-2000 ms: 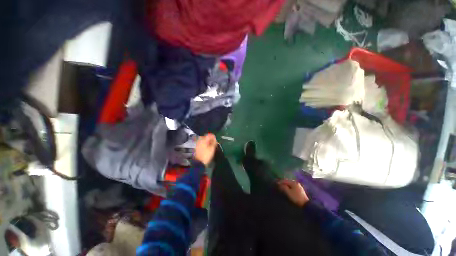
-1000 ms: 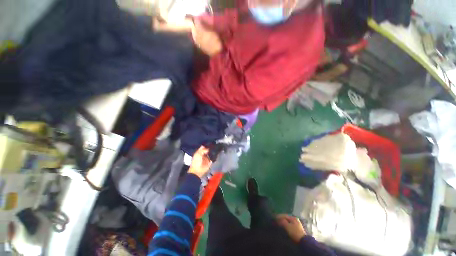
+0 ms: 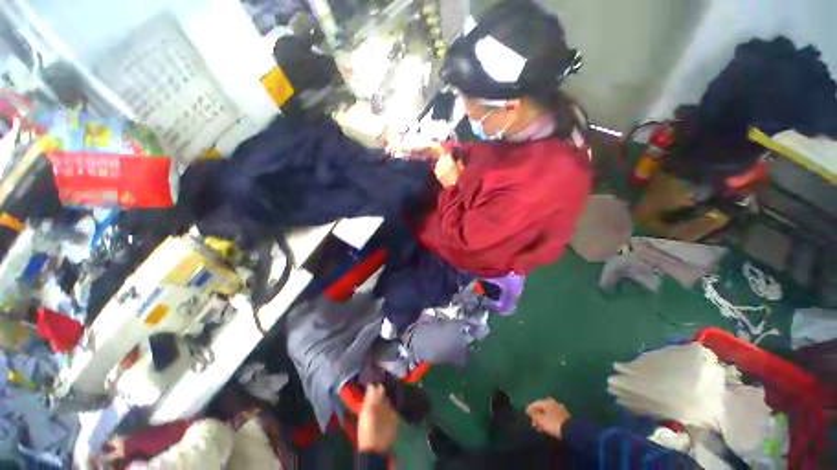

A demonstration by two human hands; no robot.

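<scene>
My left hand (image 3: 376,419) is low in the head view, blurred, at the near edge of the grey garment pieces (image 3: 332,341) in a red basket (image 3: 353,398). A dark piece of cloth lies right beside its fingers; I cannot tell if the hand grips it. My right hand (image 3: 548,416) is at the lower middle, over the floor beside my dark-clothed legs, with loosely bent fingers and nothing visible in it.
A coworker in red (image 3: 514,197) sits ahead, dark cloth (image 3: 321,174) across their work. A white sewing machine (image 3: 156,307) is on the left. A red basket (image 3: 766,372) with cream pieces (image 3: 675,381) is at right. Cloth scraps (image 3: 656,260) lie on the green floor.
The view has tilted up, showing the coworker's head and the back wall. My left hand is now at the grey pile's lower near edge. My right hand stays low beside my legs.
</scene>
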